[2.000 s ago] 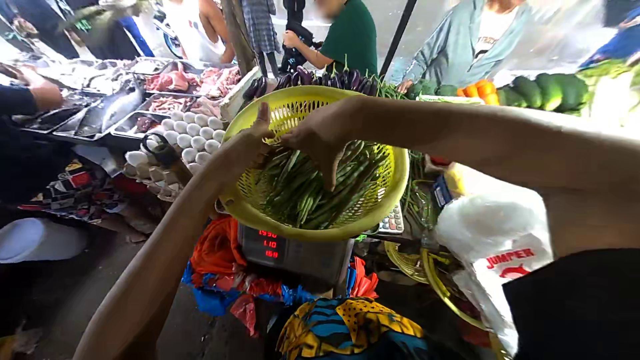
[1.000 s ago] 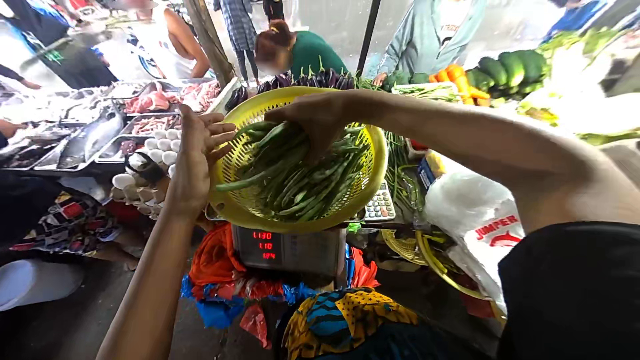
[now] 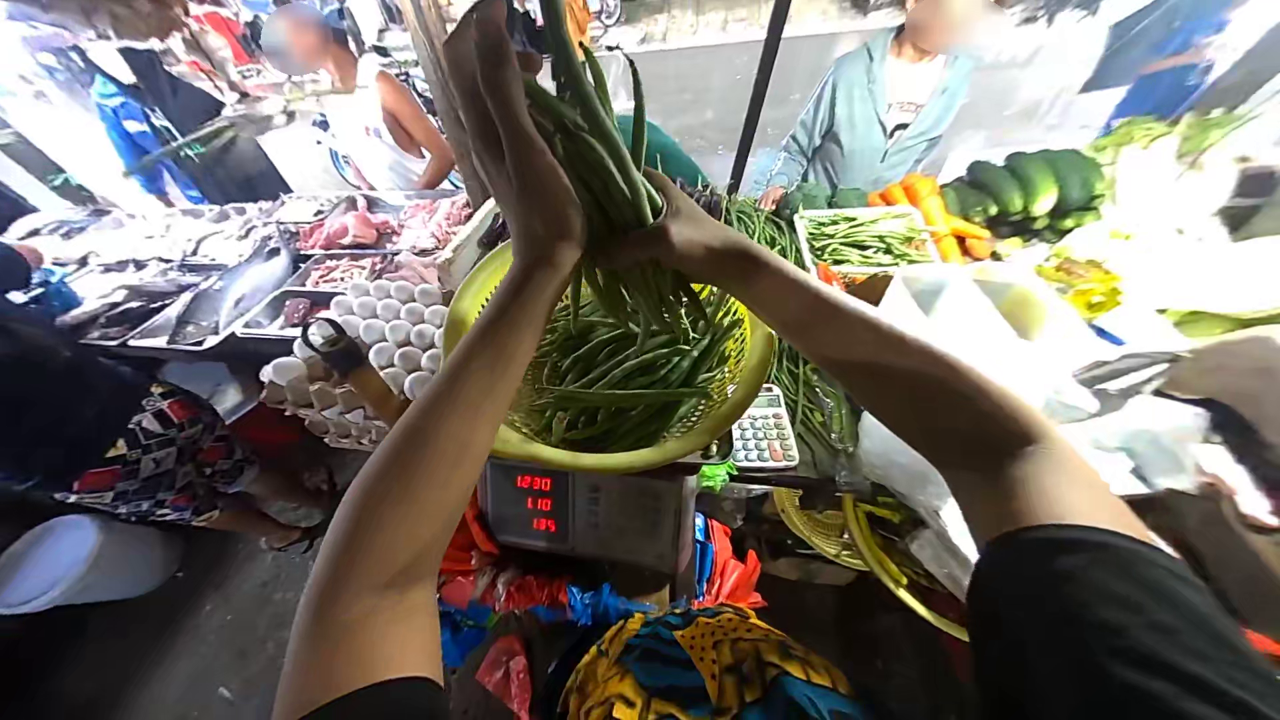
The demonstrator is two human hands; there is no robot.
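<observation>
My right hand (image 3: 665, 232) grips a bunch of green beans (image 3: 590, 165) around its lower part, above a yellow plastic basket (image 3: 590, 458). Flat against the bunch's left side lies my left hand (image 3: 515, 150), its fingers pointing up. More green beans (image 3: 635, 375) fill the basket, which rests on a digital scale (image 3: 590, 515) with a lit red display. A white calculator (image 3: 764, 430) is just right of the basket.
Egg trays (image 3: 390, 330) stand left of the basket, with fish (image 3: 235, 290) and meat (image 3: 350, 228) trays beyond. Carrots (image 3: 935, 215), dark green squashes (image 3: 1030, 185) and a tray of green beans (image 3: 868, 238) are at the right. People stand across the stall. Plastic bags (image 3: 600, 605) hang below the scale.
The bean bunch has risen out of the basket, upright in my right hand. My left hand, apart from the beans a second ago, is now against them. The scale's display reading has changed.
</observation>
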